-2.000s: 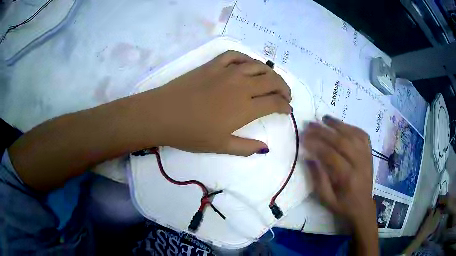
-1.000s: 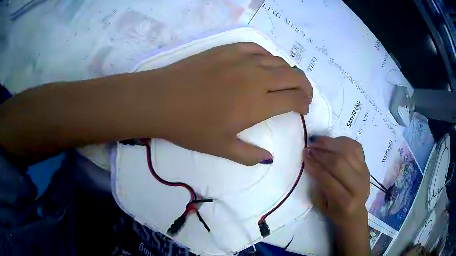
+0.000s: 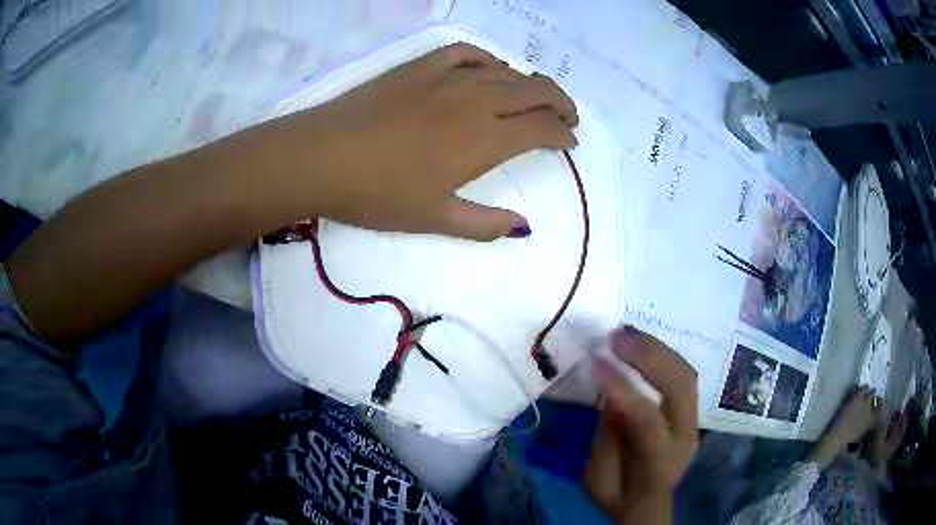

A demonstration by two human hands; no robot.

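The white housing (image 3: 411, 267) is a rounded hexagon lying in front of me. My left hand (image 3: 452, 144) lies palm down across its far part, fingertips holding down the red-and-black wire (image 3: 586, 220), thumb spread. The wire's path under the hand is hidden. It curves to a black connector (image 3: 545, 362) at the near right. Another stretch of wire (image 3: 349, 297) reaches a joint with short dark ends and a black connector (image 3: 387, 381) at the near edge. A white lead (image 3: 493, 354) runs beside it. My right hand (image 3: 641, 400), slightly blurred, pinches a small white piece near the right edge.
Printed sheets (image 3: 657, 205) with pictures lie under and right of the housing. Slim dark tips (image 3: 741, 264) show over them. A grey post with a white block (image 3: 751, 115) stands at the far right. More white housings (image 3: 872, 231) and another person's hand (image 3: 854, 426) are at the right.
My right hand has left the wire's right side and moved toward me, now with a white piece between its fingers. My left hand stays on the housing. The view has shifted.
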